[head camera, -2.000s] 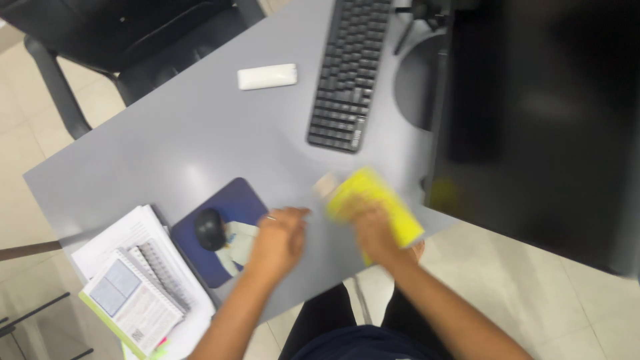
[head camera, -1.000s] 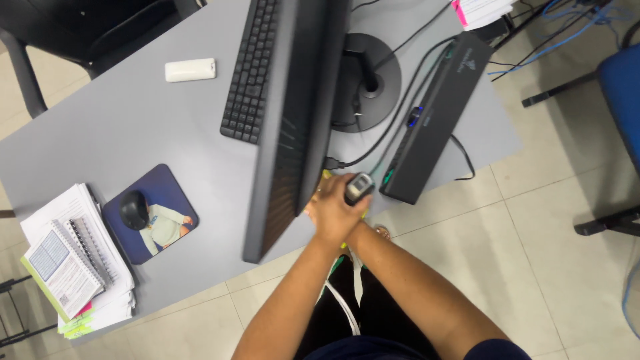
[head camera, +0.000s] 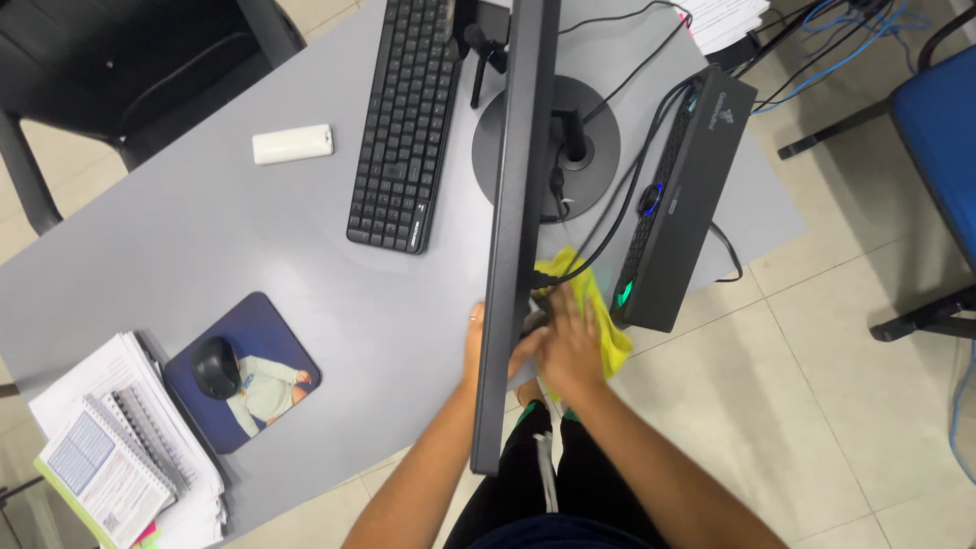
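Note:
My right hand (head camera: 568, 347) lies on a yellow cloth (head camera: 610, 335) on the grey desk, between the monitor and a black sound bar (head camera: 690, 206). Its fingers are pressed onto the cloth, and a small dark object beside the thumb is too unclear to name. My left hand (head camera: 474, 343) is at the front side of the black monitor (head camera: 507, 252), near its lower end. The monitor hides most of that hand, so its grip does not show. A black cable (head camera: 602, 252) plugs in at the monitor's back, just above the right hand.
The round monitor stand (head camera: 598, 168) is behind the screen. A black keyboard (head camera: 404, 130) and a white case (head camera: 293, 144) are left of it. A mouse (head camera: 216, 367) rests on a blue mouse pad (head camera: 259, 320), beside stacked papers and notebooks (head camera: 107, 473). Chairs flank the desk.
The right hand and cloth have moved from in front of the monitor to behind it. One second ago the hands were together near the monitor's edge; now they are apart. The view has shifted.

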